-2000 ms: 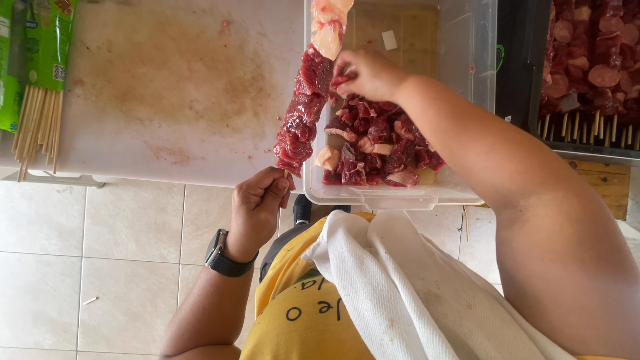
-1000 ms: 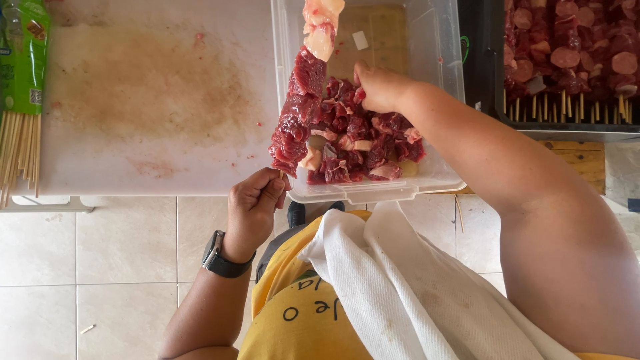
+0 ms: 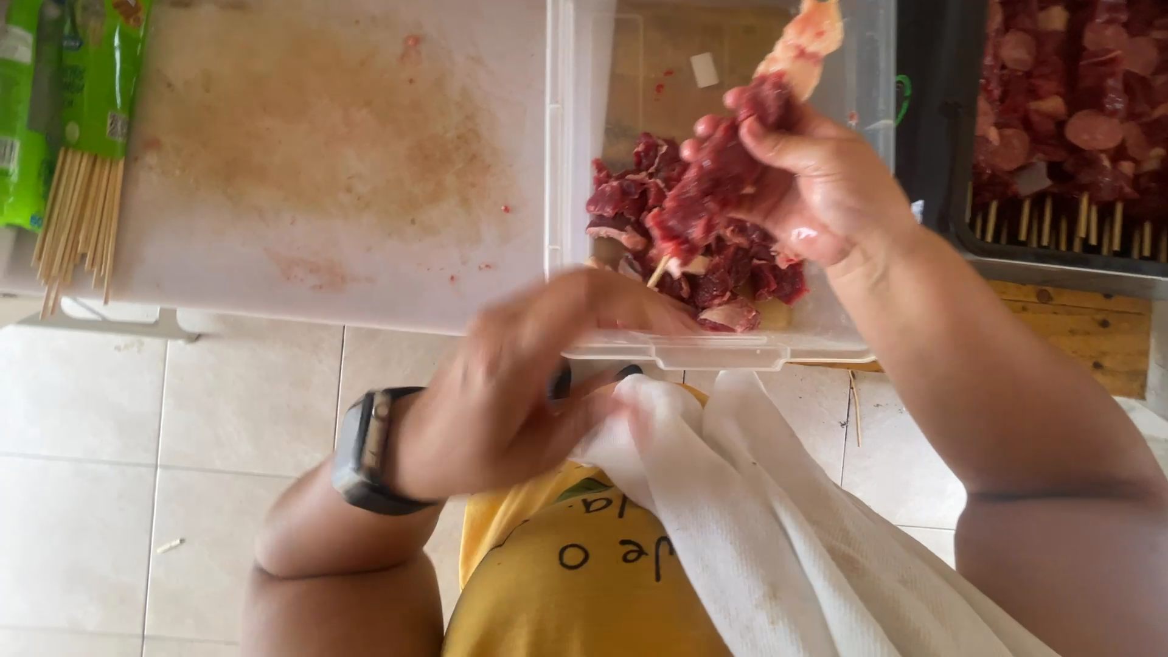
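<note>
My right hand [image 3: 817, 173] is closed around a skewer of raw red meat [image 3: 707, 187], with pale fatty pieces at its upper end and the wooden stick's tip showing at its lower end. The skewer is tilted above a clear plastic tub [image 3: 721, 351]. Raw meat chunks [image 3: 730, 274] lie in the tub beneath it. My left hand [image 3: 557, 365], blurred, is over the tub's near left corner, close to the stick's lower tip. Its fingers are spread and nothing shows between them. A smartwatch is on that wrist.
Left of the tub is a stained white cutting board [image 3: 319, 164]. Wooden skewers [image 3: 82, 219] stick out of green packets [image 3: 100, 73] at the far left. A dark tray [image 3: 940, 146] on the right holds several filled skewers [image 3: 1077, 109]. A white cloth [image 3: 766, 511] hangs over the yellow shirt.
My left hand has let go of the skewer's lower end and moved right. My right hand, earlier at the meat in the tub, now grips the skewer, which has shifted over the tub.
</note>
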